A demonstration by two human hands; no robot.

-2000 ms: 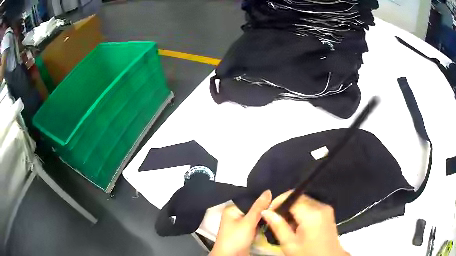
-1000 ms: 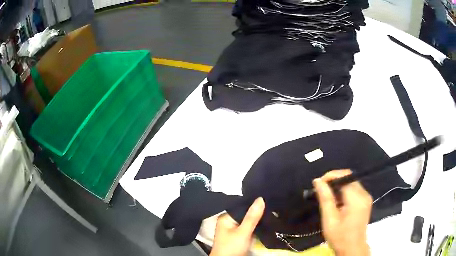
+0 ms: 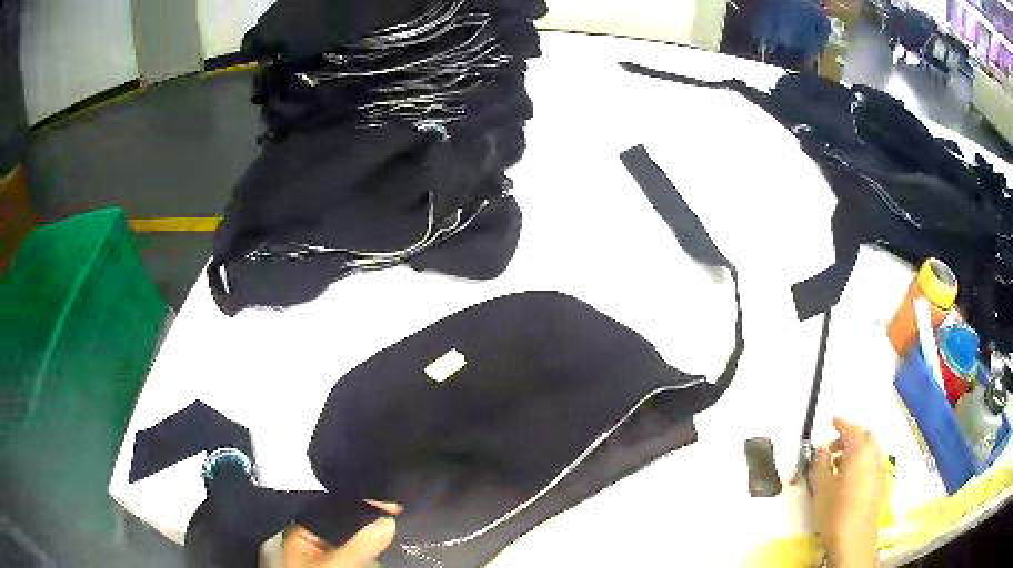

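The black half-moon bag lies on the white table, with a small cream tag on its upper face and a pale zipper line along its lower right side. My left hand, cut off by the lower edge, pinches the bag's lower left by the strap, thumb on top. A strap with a pale-blue ring lies left of it. My right hand is low on the right, beside the lower end of a thin black stick. Small metal prongs show by its fingers; its grip is unclear. A small dark block lies left of it.
Stacked black bags stand behind, left of centre. A loose black heap is at the far right. Bottles, one orange, stand by a blue tray at right. A green bin is at left. A long strap curves behind the bag.
The view has turned right, bringing the tray and heap into sight. My right hand has moved from over the bag to the table's right side, and the stick now lies along the table there.
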